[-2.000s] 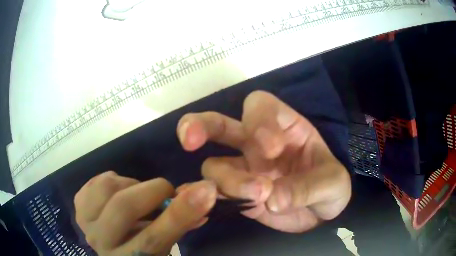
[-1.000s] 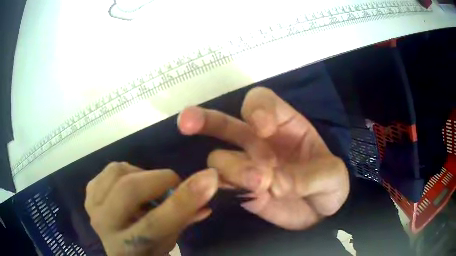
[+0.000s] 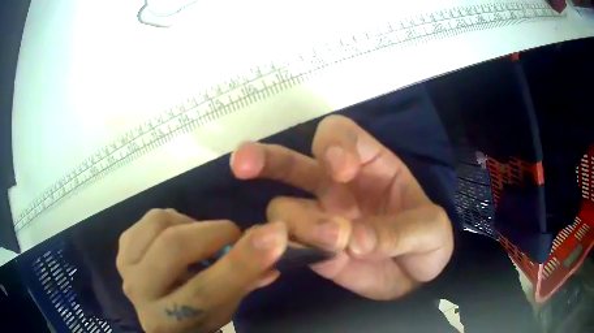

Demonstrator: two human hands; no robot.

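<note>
My left hand [image 3: 189, 273], with a dark mark near the thumb base, is curled with thumb and finger closed on what looks like thread snips. A bit of light blue [image 3: 226, 250] shows between its fingers. Thin dark tips [image 3: 303, 251] stick out towards my right hand. My right hand [image 3: 384, 221] is palm towards me; two digits meet beside the dark tips, one finger points left and another is bent. Whether it pinches a thread or small piece cannot be seen.
A white table with a curved printed ruler [image 3: 218, 104] lies beyond my hands. Navy cloth [image 3: 404, 130] hangs below its edge. A red lattice basket [image 3: 563, 257] is lower right, a dark blue one [image 3: 62, 286] lower left.
Over the two seconds my left hand has shifted slightly right and its dark mark has come into view. My right hand stays nearly in place, its fingers moving slightly.
</note>
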